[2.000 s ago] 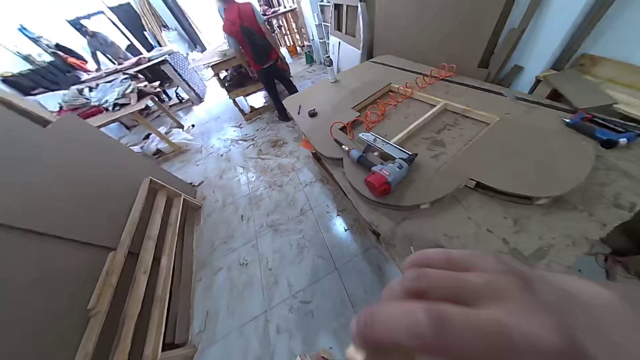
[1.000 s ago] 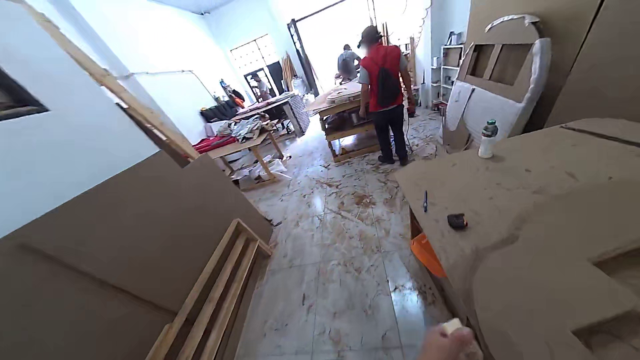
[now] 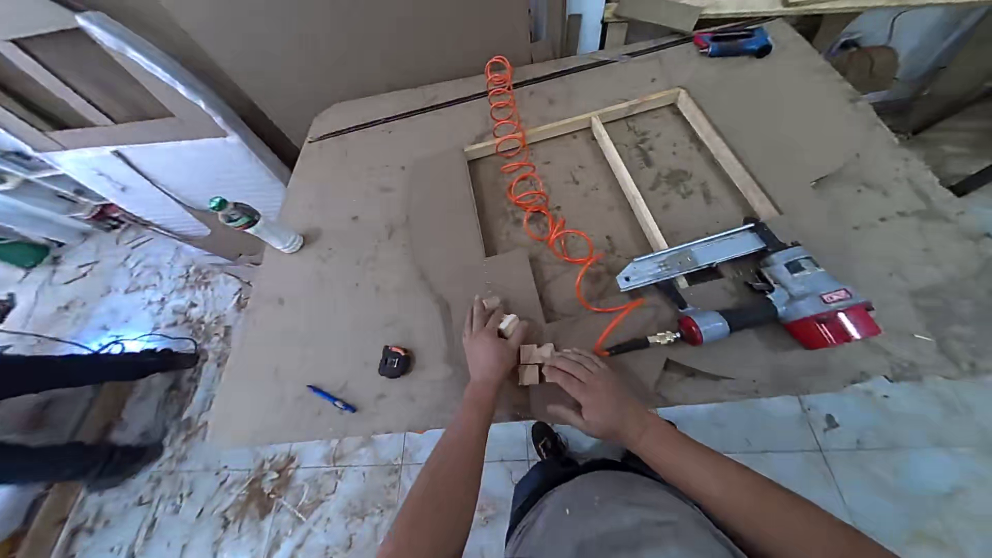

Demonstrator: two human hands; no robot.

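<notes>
Several small wood blocks [image 3: 529, 374] lie in a cluster near the front edge of the board-covered table [image 3: 364, 201]. My left hand [image 3: 490, 345] rests over two light blocks, its fingers around them. On the right side of the cluster, my right hand [image 3: 593, 391] touches a block with its fingertips; its grip is partly hidden. To the right lies a pneumatic nailer [image 3: 790, 294] with a red end cap, joined to an orange coiled air hose [image 3: 529, 194]. Behind it is a wooden frame [image 3: 632, 182] with a middle bar, set against cut brown board.
A tape measure [image 3: 395, 362] and a blue pen [image 3: 332, 398] lie left of my hands. A plastic bottle [image 3: 256, 225] stands at the table's left edge. A blue and red tool [image 3: 732, 43] is at the back. Another person's legs [image 3: 93, 411] show at far left, on a littered floor.
The view has swung from the room down to the table. Both my hands are now at the blocks on it; one second ago a single hand showed, holding a light block near the table's edge.
</notes>
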